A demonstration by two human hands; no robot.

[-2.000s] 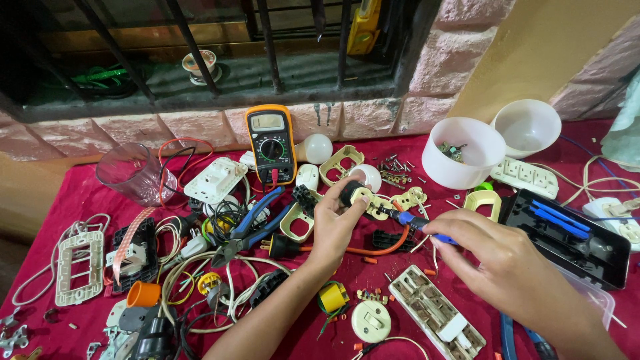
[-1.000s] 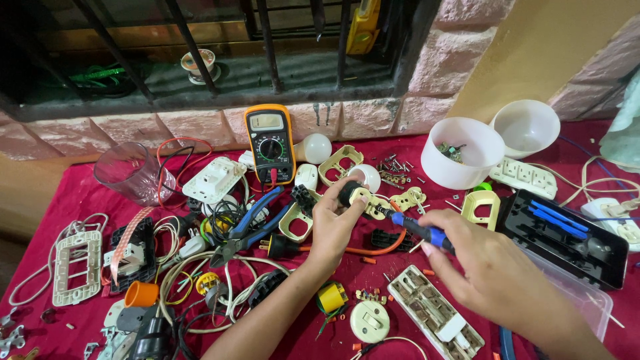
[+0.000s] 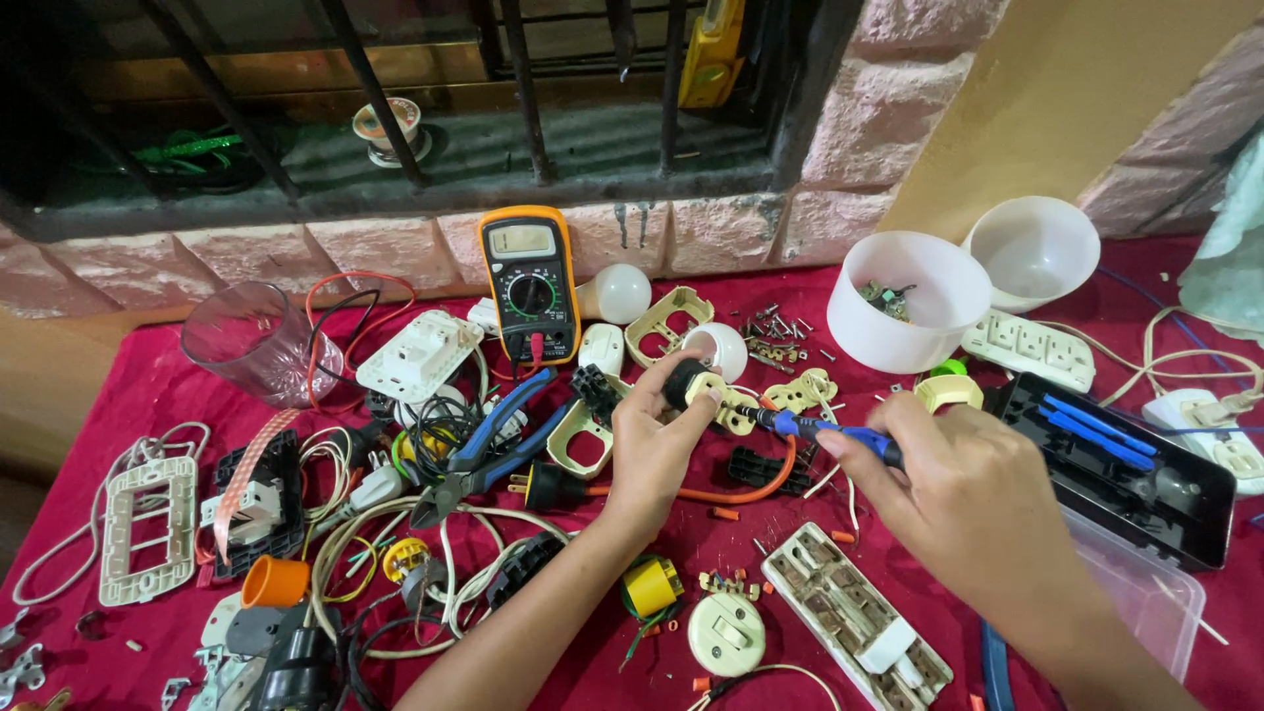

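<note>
Between the thumb and fingers of my left hand (image 3: 657, 434) is a cream plastic outlet part (image 3: 729, 403) with a black round piece (image 3: 688, 383) at its left end. My right hand (image 3: 948, 494) grips a blue and black screwdriver (image 3: 834, 434) by its handle. The screwdriver's shaft points left and reaches the right side of the cream part; whether the tip sits on a screw cannot be told. An orange cable (image 3: 760, 486) curves beneath, leading left to a black plug (image 3: 546, 486).
Diagonal pliers (image 3: 494, 444) lie on tangled wires at left, below a multimeter (image 3: 531, 286). Loose screws (image 3: 780, 328) and a white bowl (image 3: 908, 306) are behind my hands. An opened power strip (image 3: 854, 617) lies in front, an open black case (image 3: 1116, 474) at right.
My right hand has shifted and changed its hold on the screwdriver, its fingers now at the handle's rear end. My left hand keeps the cream part in about the same place.
</note>
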